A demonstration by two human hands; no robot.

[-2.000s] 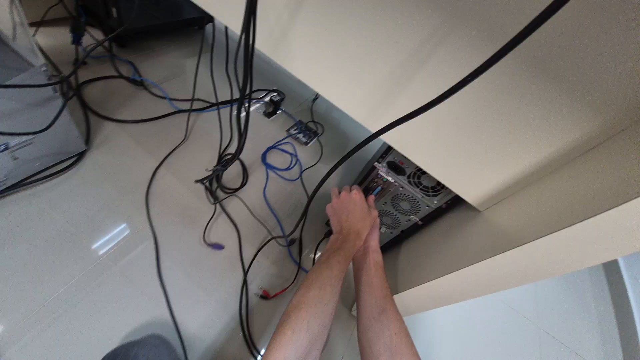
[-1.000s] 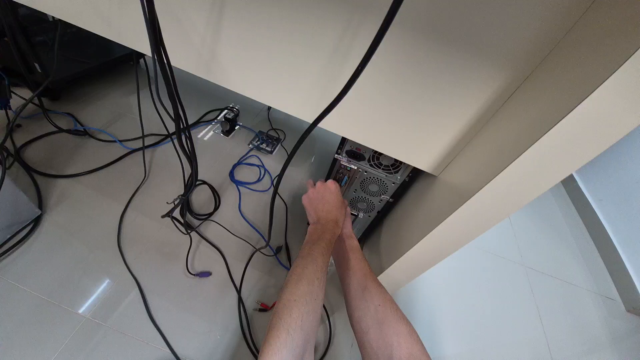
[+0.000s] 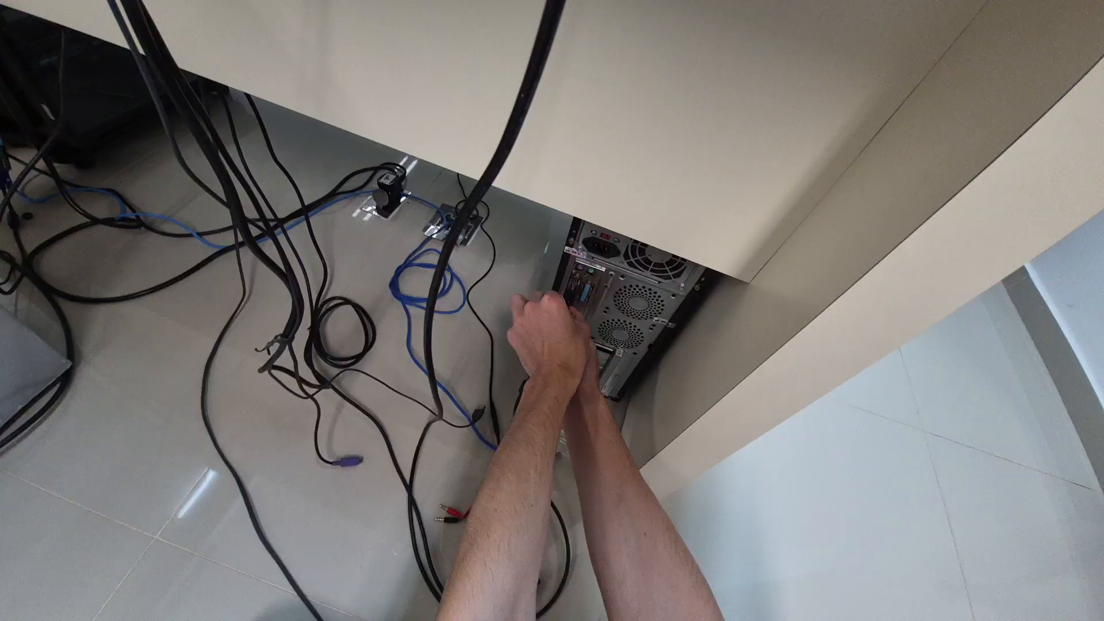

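Note:
Both my hands are close together at the rear panel of a desktop computer tower (image 3: pixel 638 302), which stands on the floor beneath a beige desk. My left hand (image 3: pixel 548 336) lies over the panel's left edge with its fingers curled, below a blue port (image 3: pixel 586 291). Mostly behind it, my right hand (image 3: pixel 588 345) reaches to the same spot, and its fingers are hidden. Whether either hand holds a cable or connector cannot be seen. Two round vents, a power supply fan (image 3: pixel 654 259) and a power socket (image 3: pixel 601 247) show on the panel.
Black cables (image 3: pixel 289 310) hang from the desk (image 3: pixel 414 95) and tangle on the floor. A coiled blue network cable (image 3: pixel 429 289) lies left of the tower, near two floor outlets (image 3: pixel 390 194). A purple plug (image 3: pixel 348 461) and red and black audio plugs (image 3: pixel 452 511) lie nearby. A side panel (image 3: pixel 828 285) borders the right.
The view has shifted, so the tower and cables sit differently in the frame. Both hands stay together at the tower's rear panel.

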